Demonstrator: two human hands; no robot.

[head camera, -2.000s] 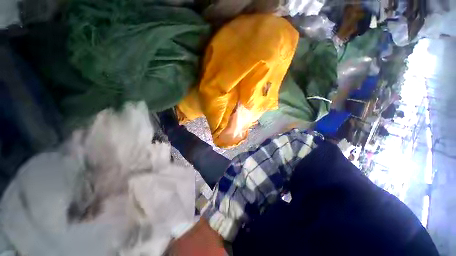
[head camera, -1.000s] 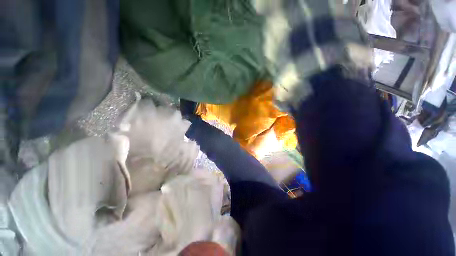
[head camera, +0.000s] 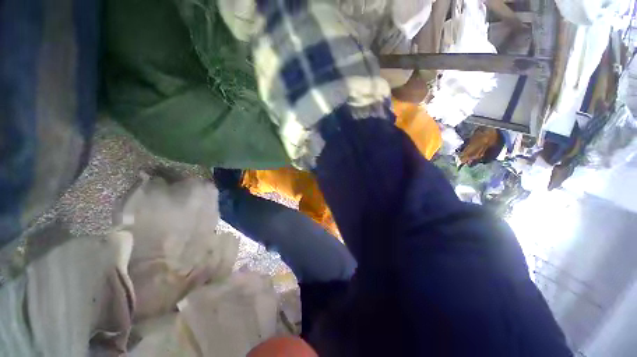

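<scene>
Pale tan-grey cut pieces (head camera: 174, 237), folded and curled in a large bundle, fill the lower left. A rounded reddish part (head camera: 281, 347), apparently my left hand, shows at the bottom edge beside them. It is cut off, and its grip cannot be told. A blue-and-cream plaid sleeve (head camera: 307, 66), apparently on my right arm, reaches to the top edge. The hand beyond it is not visible. A green woven sack (head camera: 174, 104) lies left of this sleeve. A crinkled orange sack (head camera: 419, 129) shows partly behind the sleeve and dark clothing.
A dark-clothed leg (head camera: 286, 230) stands on the speckled floor (head camera: 115, 164). Blue-grey striped material (head camera: 49, 90) hangs at far left. A wooden frame (head camera: 468, 64) and a ragged white pile (head camera: 464, 84) are at upper right. Strong glare blurs the right side.
The view has shifted and turned. The plaid sleeve has gone from beside the pale pieces to the top edge. The orange sack is now mostly covered, and the wooden frame shows larger.
</scene>
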